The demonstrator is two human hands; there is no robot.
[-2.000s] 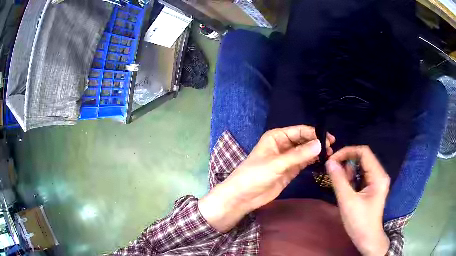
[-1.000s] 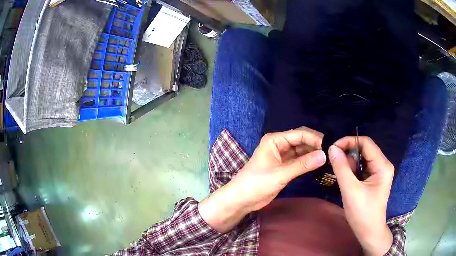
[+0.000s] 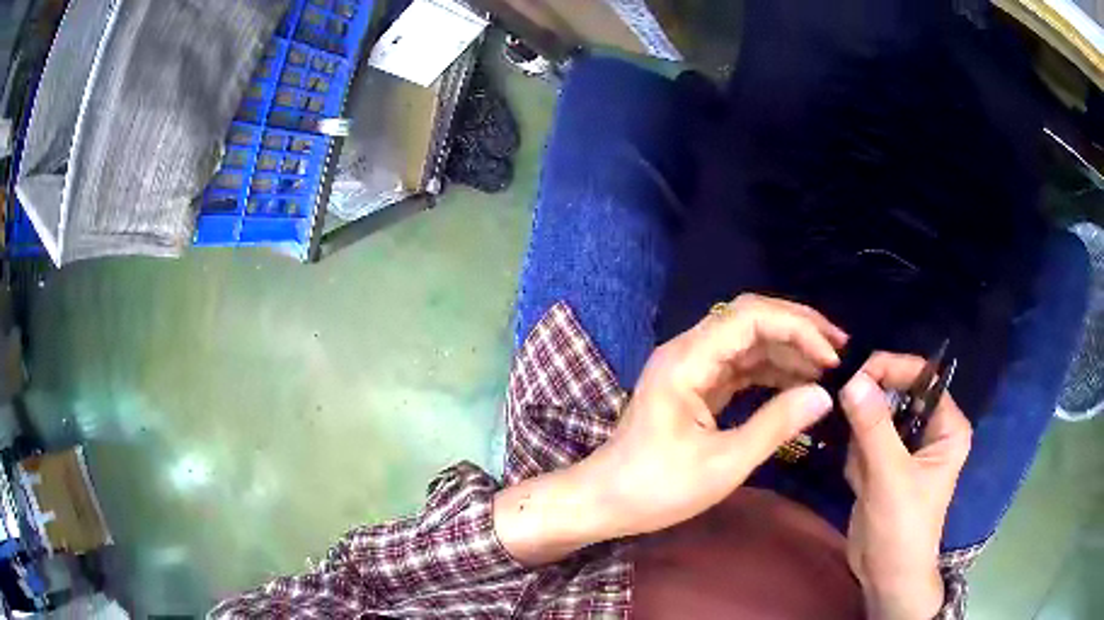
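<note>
The dark cloth (image 3: 835, 145) lies over my lap. My left hand (image 3: 690, 424) is above it, with a gap between thumb and index finger; its other fingers are curled. My right hand (image 3: 902, 484) is just right of it, thumb and index fingertips together, with the dark thread snips (image 3: 927, 394) in its fingers, blades pointing up. A tiny black fabric piece (image 3: 852, 361) shows between the two hands; it merges with the cloth, so I cannot tell which fingers grip it. A gold patterned patch (image 3: 793, 451) shows below the left thumb, partly hidden.
A pale loose thread (image 3: 890, 257) lies on the dark cloth. At upper left stand a blue plastic crate (image 3: 272, 158), draped grey fabric (image 3: 151, 133) and a shelf with a white paper (image 3: 426, 39). A cardboard box (image 3: 67, 499) is at lower left. A table edge (image 3: 1065, 42) is at upper right.
The view has shifted slightly. My left thumb and index finger have spread apart. The snips in my right hand have tilted to the right and show more clearly.
</note>
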